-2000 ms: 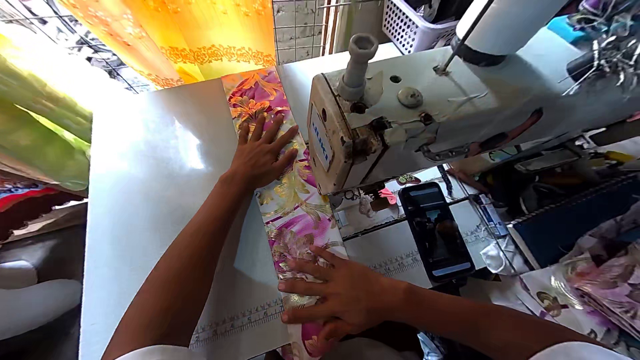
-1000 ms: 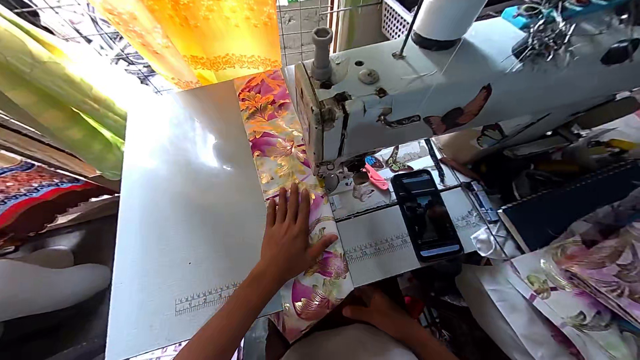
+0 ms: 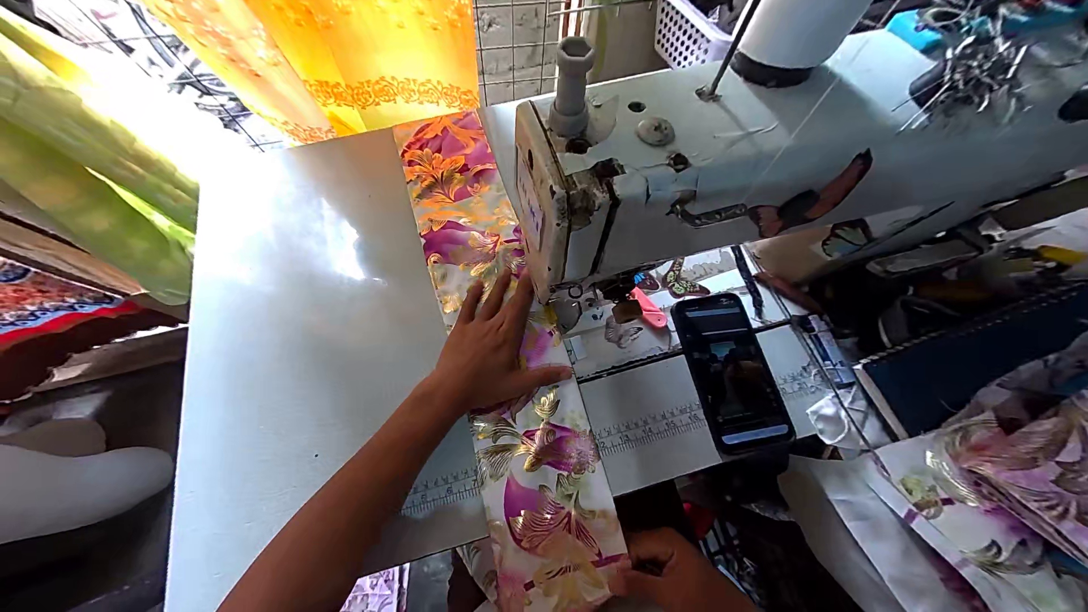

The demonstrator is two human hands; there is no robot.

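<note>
A long folded strip of floral fabric (image 3: 544,442), white with purple and gold, runs along the white sewing table and over its front edge. My left hand (image 3: 497,348) lies flat on it with fingers spread, just left of the needle area of the industrial sewing machine (image 3: 561,187). Below the table edge, my right hand (image 3: 667,565) has its curled fingers at the strip's right edge, gripping it. The strip passes beside and partly under the machine head; the presser foot is hard to make out.
A smartphone (image 3: 735,374) lies on the table right of the needle area, across the printed ruler scale (image 3: 654,427). A thread cone (image 3: 795,34) and a pile of metal pieces (image 3: 977,68) sit on the machine. More floral fabric (image 3: 1011,484) is heaped at the right; a yellow curtain (image 3: 382,51) hangs behind.
Two seconds ago both hands lay on the strip on the table. My right hand has since gone below the front edge and taken hold of the strip there. My left hand has shifted along the strip.
</note>
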